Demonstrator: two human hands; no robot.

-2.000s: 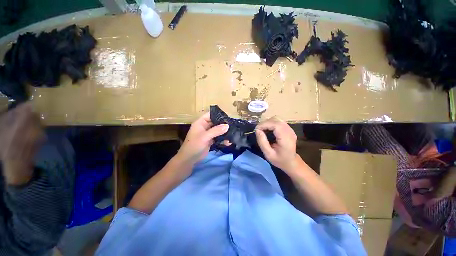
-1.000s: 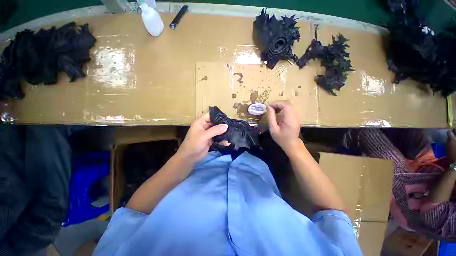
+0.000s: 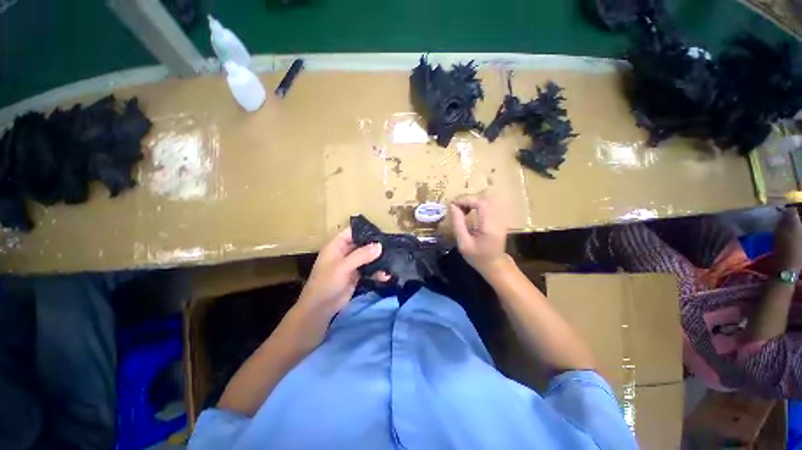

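Note:
My left hand (image 3: 339, 268) holds a black spiky moulded part (image 3: 396, 261) at the bench's near edge, in front of my lap. My right hand (image 3: 479, 233) is beside a small white oval glue dish (image 3: 430, 212), with thumb and fingertips pinched together. A thin applicator may be between the fingertips, but it is too small to tell. The dish sits on a stained cardboard piece (image 3: 352, 180). Two other black spiky parts lie beyond it, one with a round ringed socket (image 3: 447, 101) and a curved one (image 3: 538, 127).
A white squeeze bottle (image 3: 244, 86) and a short black bar (image 3: 288, 78) lie at the far bench edge. Black parts are heaped at left (image 3: 75, 154) and right (image 3: 712, 88). A closed cardboard box (image 3: 607, 334) is beside my lap. A blue stool (image 3: 145, 369) and seated people are at both sides.
My right hand has moved from the black part to beside the glue dish. My left hand still holds the part. The view has shifted, showing more of the green belt. The left neighbour's hand is gone from view.

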